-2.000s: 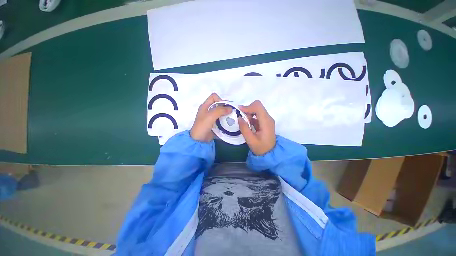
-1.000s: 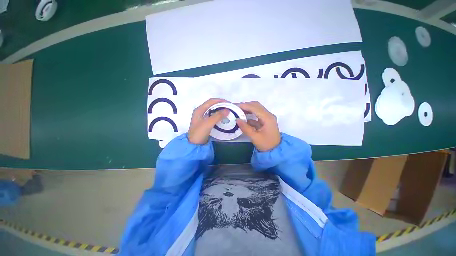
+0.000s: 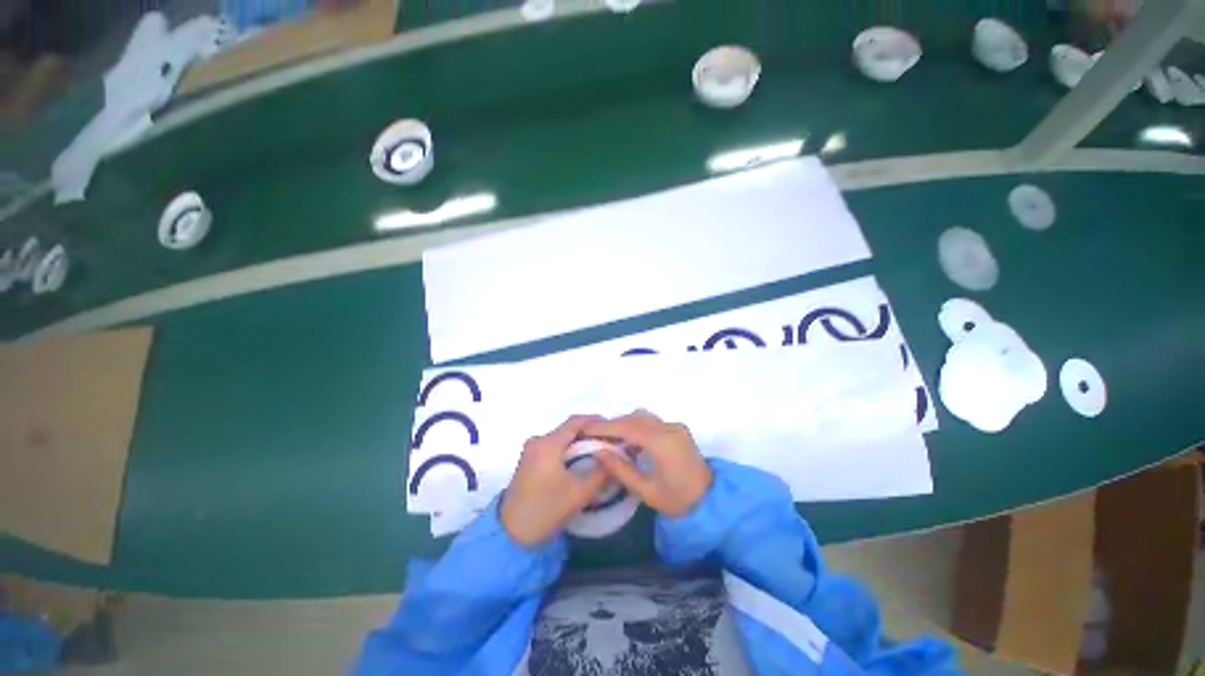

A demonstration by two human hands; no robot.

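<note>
A round white housing [image 3: 604,518] with a dark arc inside is held between both hands near the bench's front edge. My left hand [image 3: 543,483] grips its left side. My right hand [image 3: 665,465] holds its right side, with the fingers over its top. The hands hide much of the housing. Behind them lies a white sheet with dark arcs [image 3: 445,429] in a column at its left end. A blank white cover sheet [image 3: 793,416] lies over most of it, and more arcs show along the upper edge.
A blank white sheet [image 3: 634,264] lies beyond. White discs [image 3: 994,375], a holed disc [image 3: 1084,387] and translucent discs [image 3: 967,259] are at the right. Tan cardboard [image 3: 73,436] is at the left. Several housings [image 3: 726,75] sit on the green conveyor. A cardboard box [image 3: 1044,581] is below right.
The view has tilted up, so the conveyor and its housings now show. The hands have closed in over the held housing and cover more of it.
</note>
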